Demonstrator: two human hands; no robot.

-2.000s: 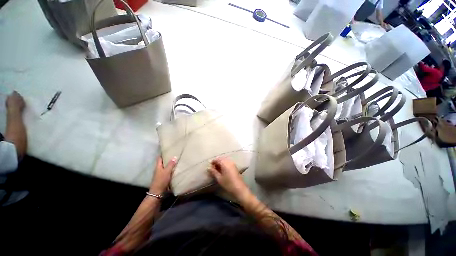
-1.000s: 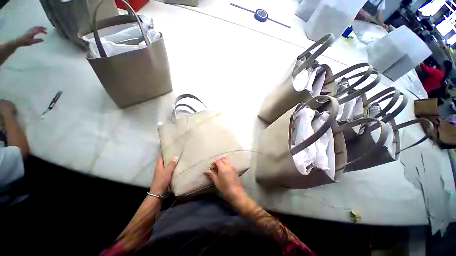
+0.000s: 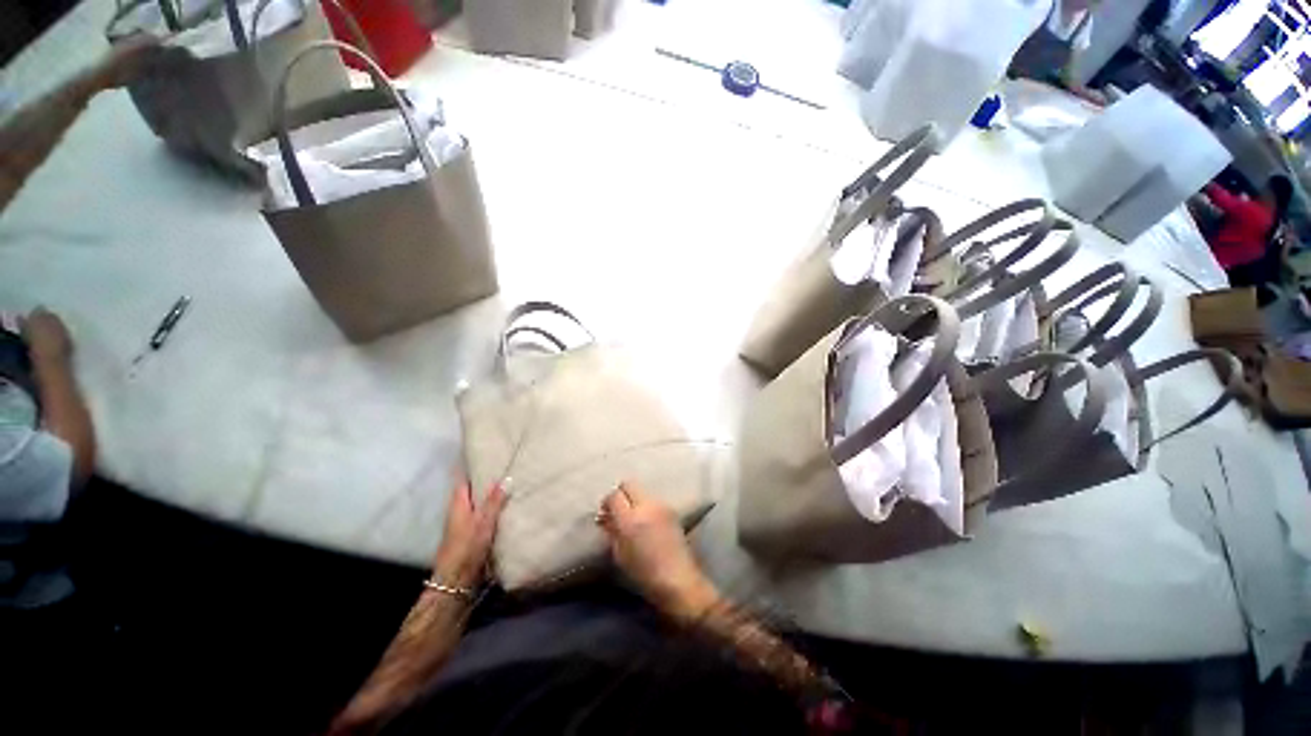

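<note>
A taupe tote bag [image 3: 575,431] lies flat on the white table in front of me, its thin handles pointing away from me. My left hand [image 3: 472,529] holds the bag's near left edge, thumb on top and fingers partly hidden. My right hand [image 3: 644,541] is on the bag's near right part, with thumb and fingertips pinched together at a tiny shiny spot; whether it is hardware or a small tool I cannot tell. A thin thread-like line curves across the bag.
Upright stuffed tote bags [image 3: 848,446] stand close at the right. Another tote [image 3: 388,237] stands at the upper left. A slim dark tool [image 3: 170,319] lies left, a blue disc [image 3: 741,78] far back, a yellow scrap [image 3: 1032,637] near the right edge. Another person's arm [image 3: 58,122] reaches in.
The other person's arm at the left has reached to the far-left bag, which has shifted. The view has tilted slightly, so things sit lower. My hands remain on the bag.
</note>
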